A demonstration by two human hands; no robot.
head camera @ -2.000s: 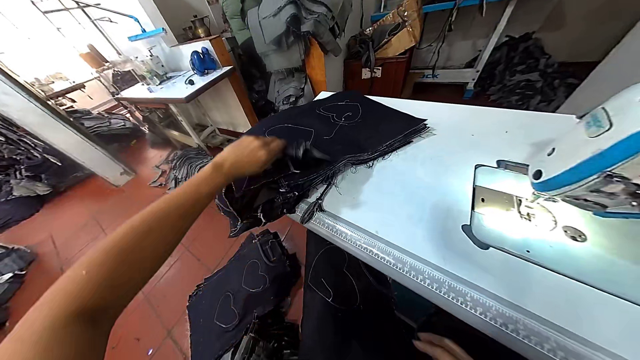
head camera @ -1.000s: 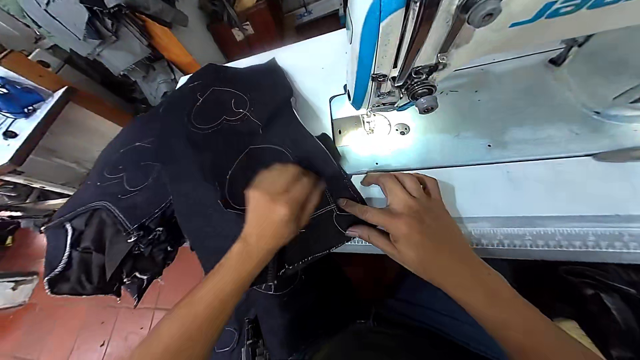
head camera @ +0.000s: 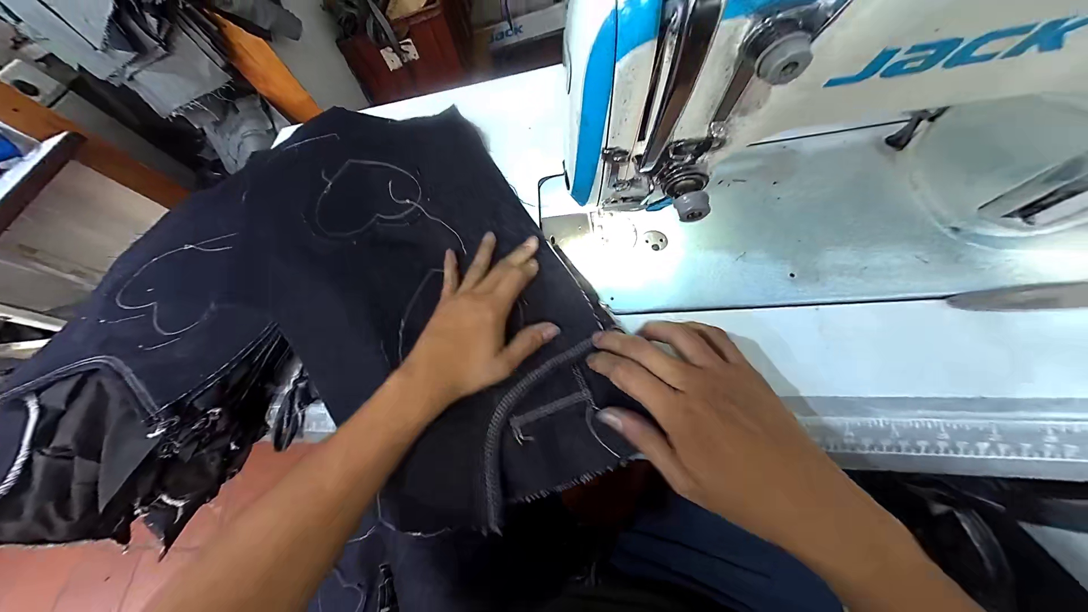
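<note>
A dark denim garment panel [head camera: 340, 289] with stitched heart outlines lies over the table edge, left of a Jack sewing machine [head camera: 629, 102]. Flat on the denim, with fingers spread, rests my left hand [head camera: 476, 331]. My right hand [head camera: 680, 382] presses the panel's right edge near a curved, overlocked seam, its fingertips on the cloth; whether it pinches the layers I cannot tell. The lit needle plate [head camera: 569, 228] is just beyond the cloth's right edge. Further left hangs a pile of similar dark denim pieces [head camera: 178, 289], one with a heart outline.
A ruler strip [head camera: 935, 433] runs along the table's front edge. The machine's arm extends over the right side of the white table [head camera: 816, 348]. Grey cloth scraps [head camera: 170, 68] and a red-brown wooden box [head camera: 408, 51] are behind. Dark cloth lies below the table.
Two seconds ago my left hand was at the denim pile; now it lies spread on a panel beside the machine. My right hand has come onto the panel's edge. The view has swung toward the machine.
</note>
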